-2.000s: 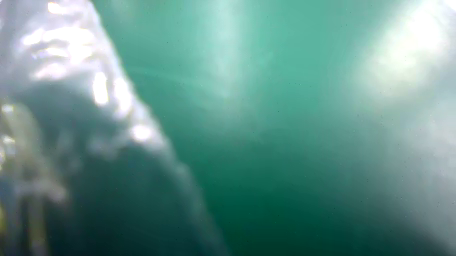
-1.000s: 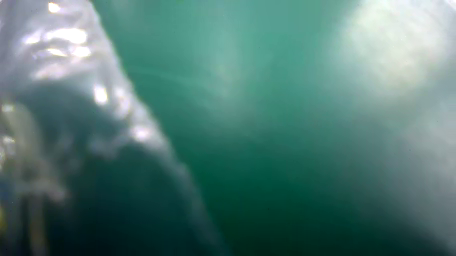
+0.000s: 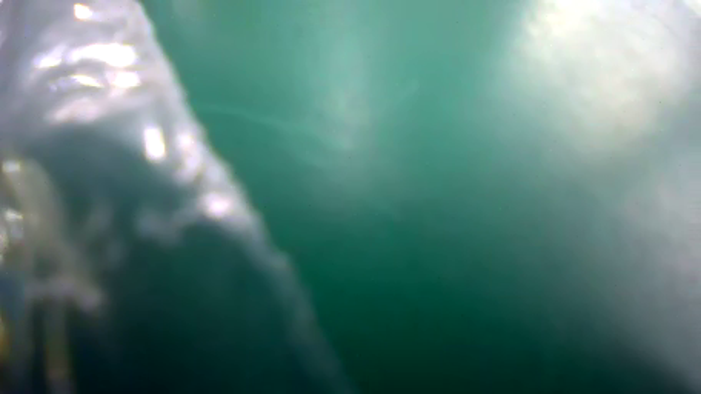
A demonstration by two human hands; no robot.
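The view is very close and blurred. A clear, crinkled plastic sheet or bag with bright glints fills the left side, its edge slanting from the top left down to the bottom centre. It lies on a green mat. Neither my left hand nor my right hand can be made out.
A large blurred pale shape stands at the upper right and a greyish area runs down the right edge; I cannot tell what they are. Blurred yellowish and whitish streaks show at the lower left.
The pale blurred shape at the upper right has shifted a little to the left and grown larger since the oldest frame. The plastic and mat have not moved.
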